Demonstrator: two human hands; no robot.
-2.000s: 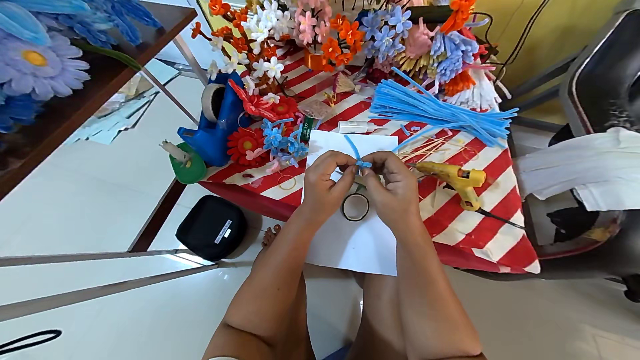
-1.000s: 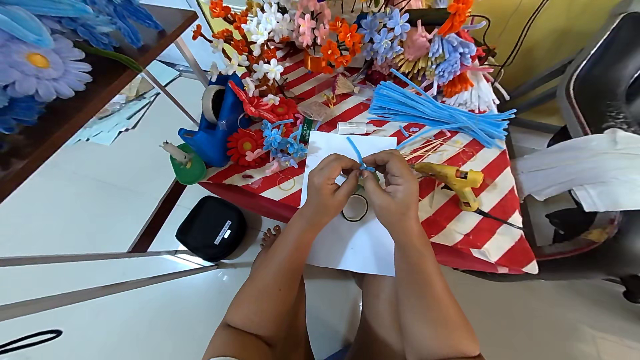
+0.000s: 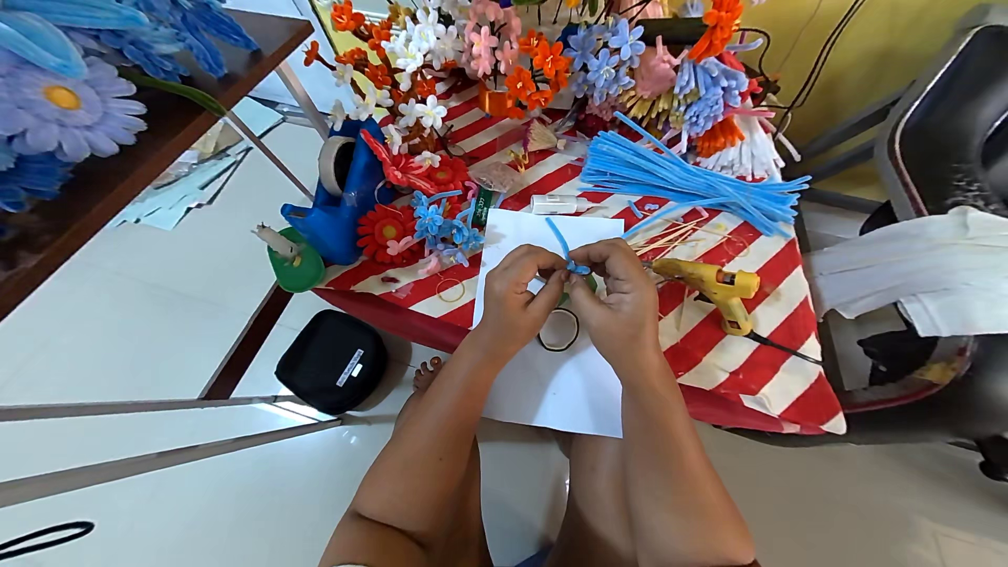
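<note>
Between the fingertips of my left hand and my right hand is a blue pipe cleaner, its lower part bent into small loops and a straight end sticking up. Both hands pinch it above a white sheet of paper. A roll of tape lies on the paper just below my hands. Something green shows partly behind my right fingers. A bundle of blue pipe cleaners lies beyond my right hand, and a yellow glue gun rests to its right.
A blue tape dispenser, a green round holder and red and blue pipe-cleaner flowers stand left on the striped cloth. A small white bottle and thin sticks lie beyond my hands. More flowers line the back.
My fingers have shifted slightly around the blue pipe cleaner, which both hands keep pinched. Its upright end leans more to the left than two seconds ago. The things on the table have not moved.
</note>
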